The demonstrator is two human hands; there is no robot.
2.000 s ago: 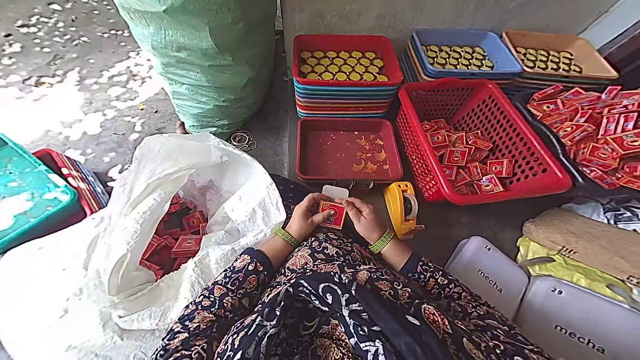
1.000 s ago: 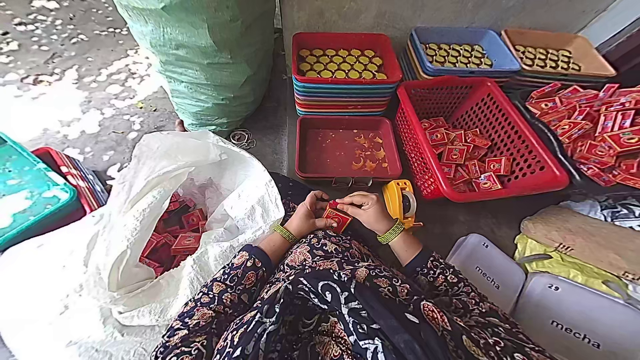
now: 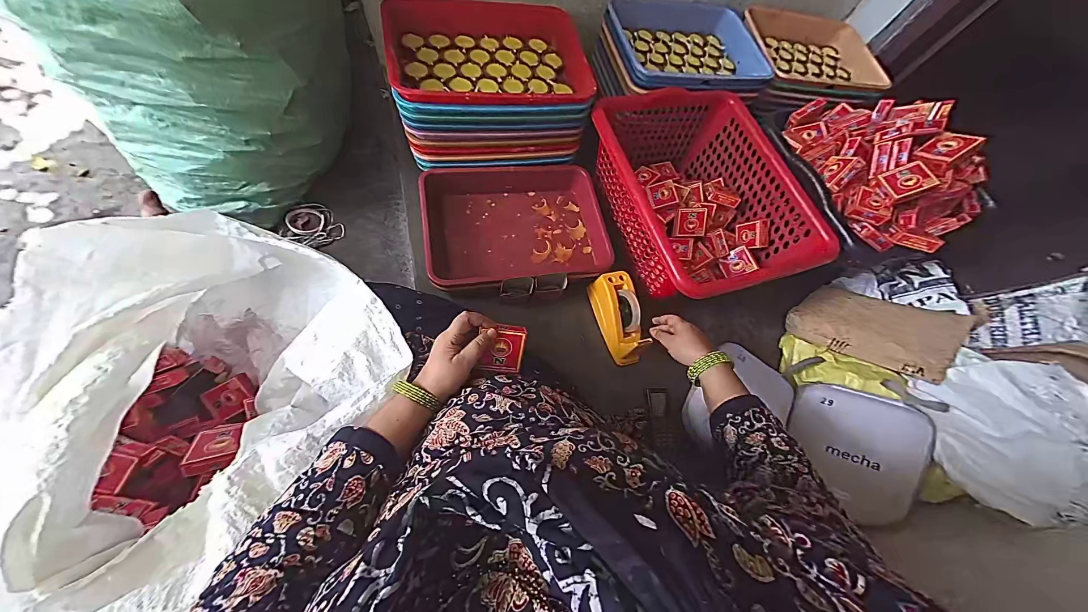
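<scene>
My left hand grips a small red cardboard box above my lap, its printed face up. To the right, my right hand is at the cutting end of a yellow tape dispenser, thumb and forefinger together; whether a piece of tape is between them is too small to tell. The dispenser holds a roll of clear tape and lies on the floor. Beyond it, a red perforated plastic basket holds several similar boxes. A white woven sack at the left holds more red boxes.
Stacked trays with yellow-topped round pieces stand at the back. In front lies a dark red tray with orange scraps. Also around: a green sack, a heap of red boxes, grey lids, cardboard and plastic bags.
My hands have moved apart. The right one has left the red box and gone right to the tape dispenser; the left one has kept the box, and the box's flap no longer stands up.
</scene>
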